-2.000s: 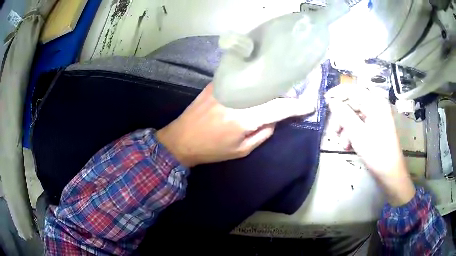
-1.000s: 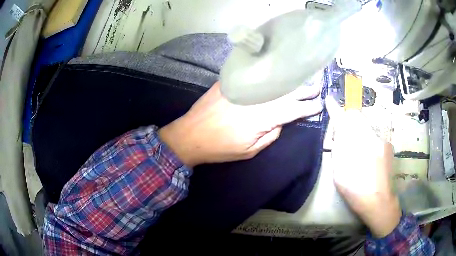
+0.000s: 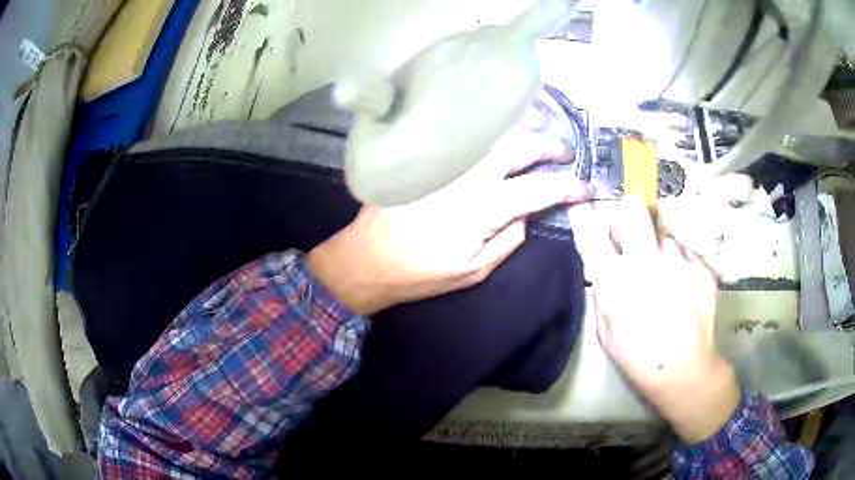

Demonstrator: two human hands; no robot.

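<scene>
The dark navy garment piece [image 3: 216, 216] lies over the table, its paler grey reverse [image 3: 234, 139] showing along the far edge. My left hand [image 3: 441, 234] presses flat on the cloth, fingertips at the seam edge [image 3: 583, 141] beside the needle area; the lamp head [image 3: 441, 117] covers part of it. My right hand [image 3: 656, 300] is at the cloth's right edge, fingers just below the yellow-orange guide [image 3: 639, 171]. Glare washes out its fingertips, so I cannot tell whether they pinch the cloth.
The cream machine head [image 3: 731, 52] stands at the upper right. The worn cream table [image 3: 375, 28] extends behind the cloth. A blue board [image 3: 103, 131] with a tan piece [image 3: 122, 52] and a long beige cloth bundle [image 3: 42, 216] lie at the left.
The seam edge and the guide appear further left, as do the lamp and machine head. My right hand has moved left, its fingers now bent below the guide. My left hand stays on the cloth.
</scene>
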